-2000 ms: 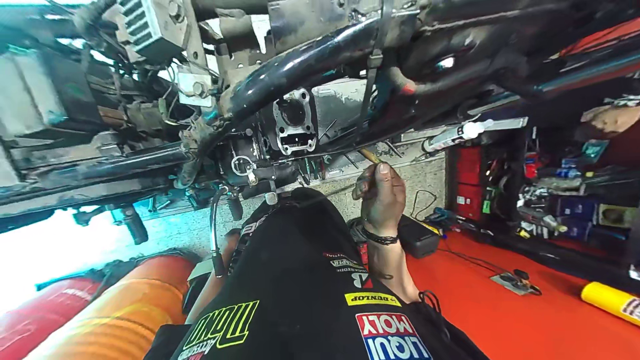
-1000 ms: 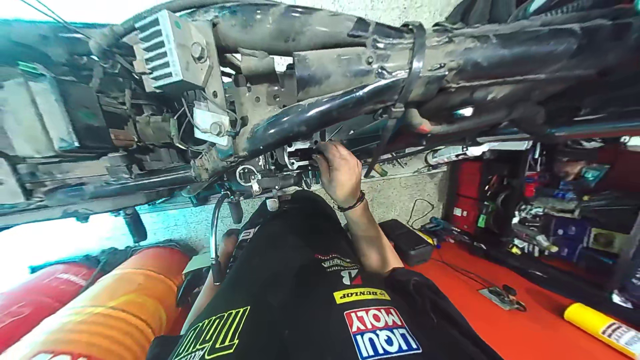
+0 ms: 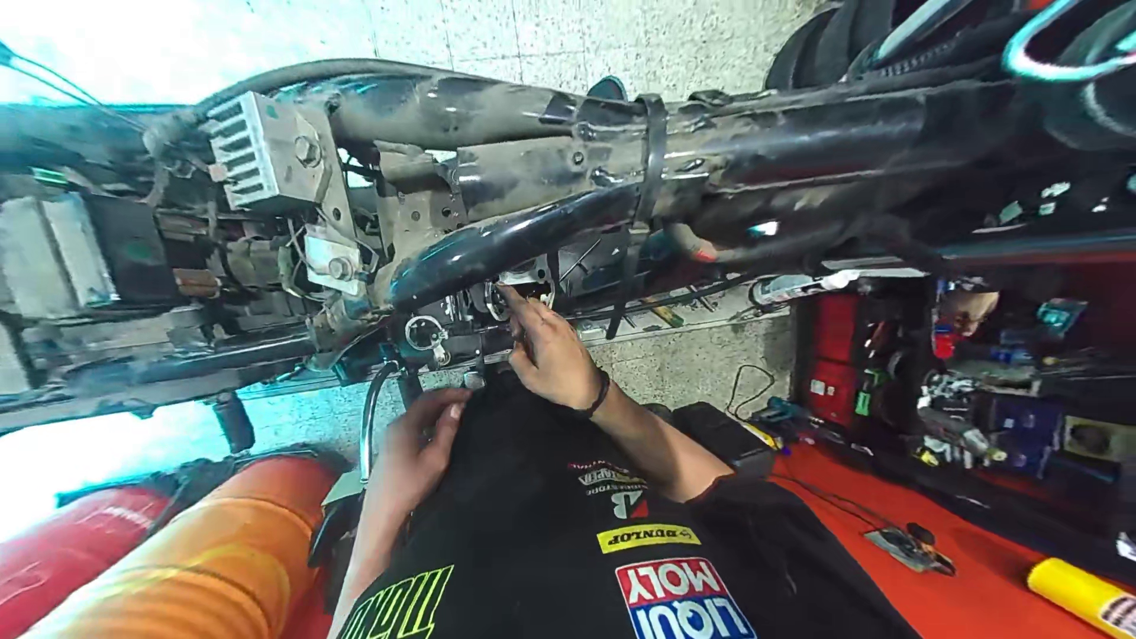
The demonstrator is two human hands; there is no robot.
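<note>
A motorcycle frame (image 3: 524,235) with dark, dusty tubes spans the view. Below its curved tube, my right hand (image 3: 555,355) reaches in with fingers extended, its fingertips at a metal engine part (image 3: 538,291) with a round opening. Whether anything small is between those fingers cannot be told. My left hand (image 3: 426,444) is lower and to the left, in front of my black shirt, thumb and fingers near each other; its grip is unclear. Between the hands and the frame is a metal ring-shaped clamp (image 3: 426,334). A finned metal unit (image 3: 244,153) is bolted at upper left.
Orange and red barrels (image 3: 213,532) stand at lower left. A black case (image 3: 723,435) lies right of my right forearm. Shelves with red boxes (image 3: 832,355) and tools are at the right. A yellow cylinder (image 3: 1078,599) lies on the red surface at lower right.
My right hand, holding a thin tan item two seconds ago, has moved left to the engine part. My left hand has come into view beside it. The view has shifted.
</note>
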